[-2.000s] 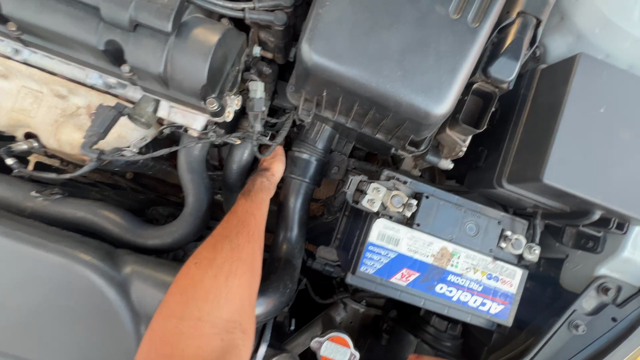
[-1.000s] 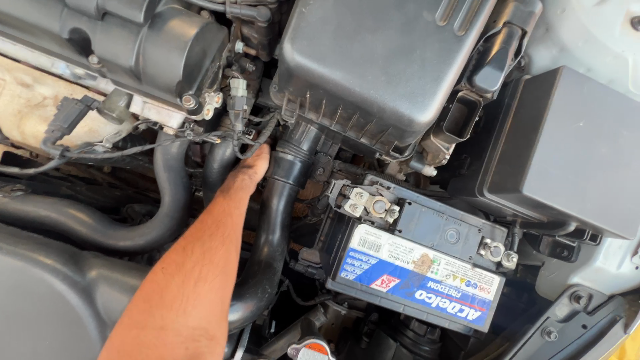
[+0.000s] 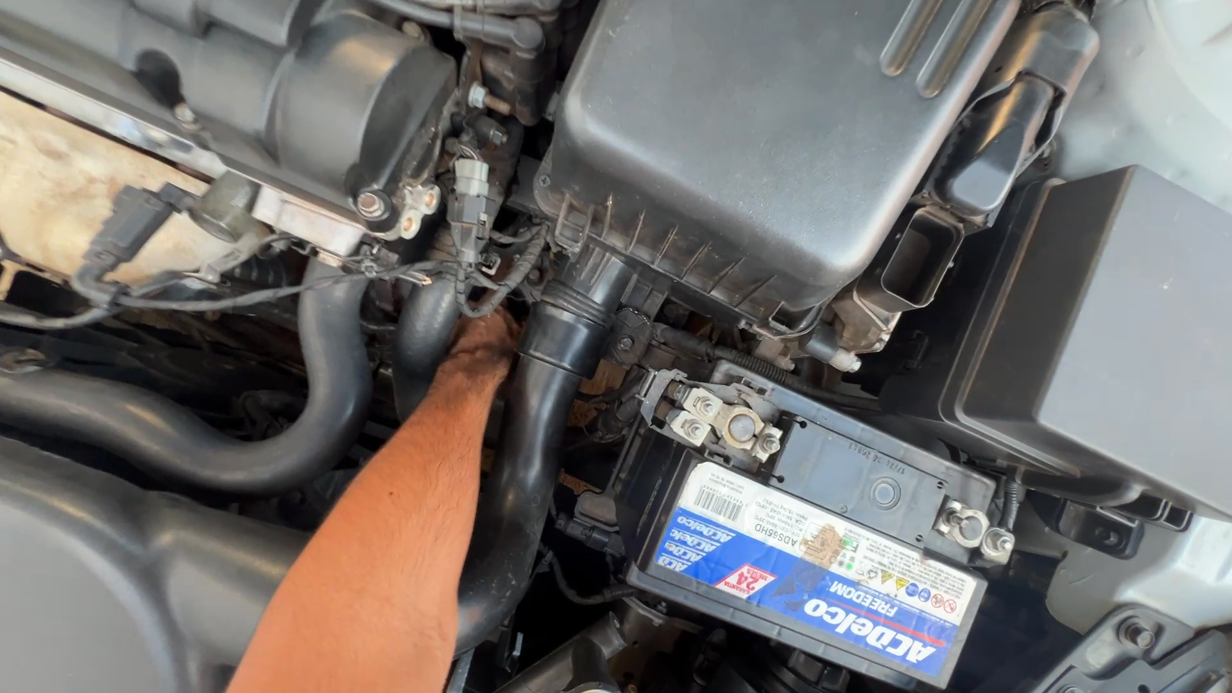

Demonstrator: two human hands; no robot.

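My left hand point(image 3: 487, 337) reaches down into the engine bay, between a curved black rubber hose point(image 3: 426, 327) and a black air intake duct point(image 3: 539, 423). Only the wrist and the back of the hand show; the fingers are hidden below a wiring harness point(image 3: 510, 279), so a hold on anything cannot be told. A grey electrical connector point(image 3: 471, 207) stands just above the hand. My right hand is out of view.
A black air filter housing point(image 3: 751, 144) lies above the duct. The ACDelco battery point(image 3: 818, 587) with metal terminals sits right of my arm. A black box point(image 3: 1136, 346) is at the right, the engine cover point(image 3: 318, 87) at upper left.
My left hand stays low between the hose and the duct. A bit of skin at the bottom edge two seconds ago is out of view now. The view has shifted.
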